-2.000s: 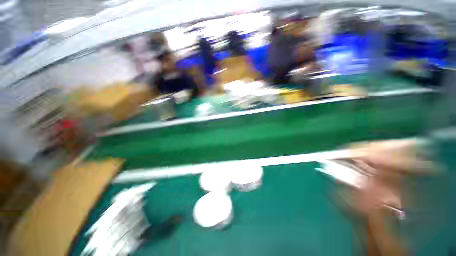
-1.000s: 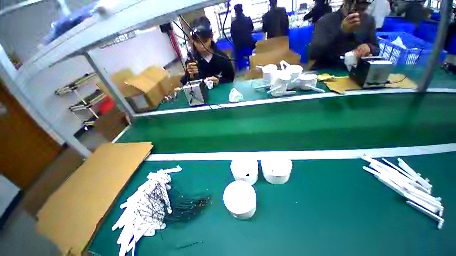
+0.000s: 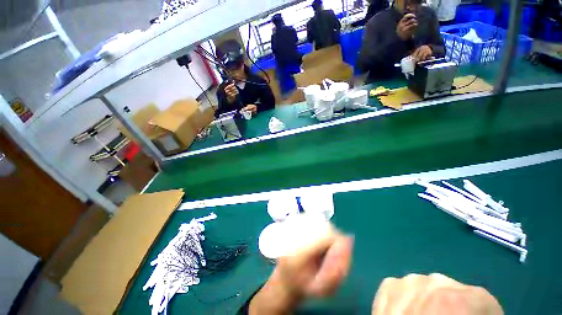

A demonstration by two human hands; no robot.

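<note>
Three white round housings stand on the green bench in front of me. Two are at the back (image 3: 317,204), side by side, and the front one (image 3: 275,237) is partly hidden by my left hand. My left hand (image 3: 315,266) is blurred, with curled fingers, over the front housing's right side; whether it grips it cannot be told. My right hand (image 3: 436,296) is at the bottom edge, back up, its fingers hidden. White wired arms (image 3: 179,261) lie piled at the left, thin black wires fanning right. Plain white arms (image 3: 471,212) lie loose at the right.
A brown cardboard sheet (image 3: 120,249) lies at the bench's left end. Beyond the white edge strip (image 3: 382,183) is a green channel (image 3: 370,144). Opposite, two people work at small metal boxes (image 3: 432,78), near white part-assembled units (image 3: 333,98) and a blue crate (image 3: 474,46).
Both hands have come into view from the bottom, the left one over the front housing. The view has tilted and shifted, and the arm piles look unchanged.
</note>
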